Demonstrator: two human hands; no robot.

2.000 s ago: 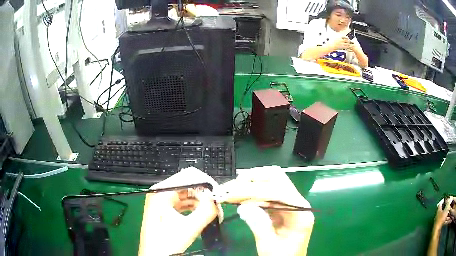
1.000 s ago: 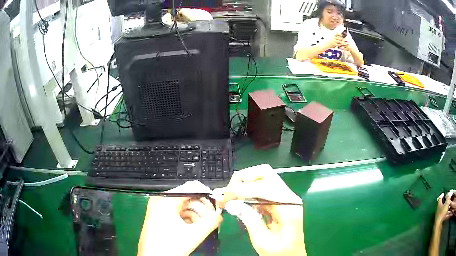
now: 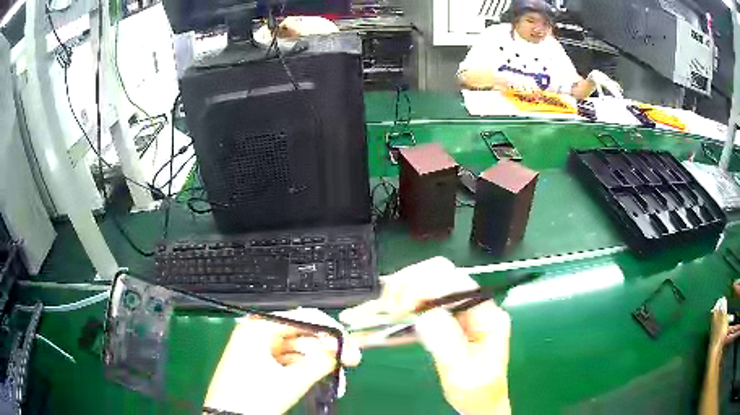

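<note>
My left hand grips a black phone middle frame near its right end. The frame's solid section with camera holes is at the left, and its open window shows the green surface. My right hand holds a slim dark tool like a pen. The tool's tip points left at the frame's right edge, beside my left fingers; exact contact is too blurred to tell. White covers show on some fingertips.
A keyboard and computer tower stand behind the frame. Two brown speakers and a black compartment tray are to the right. Another frame lies right on the green bench. A person sits opposite; another person's hand is far right.
The frame's left end has risen and the frame slants more. The tool in my right hand now tilts up to the right. The seated person opposite has lowered one hand.
</note>
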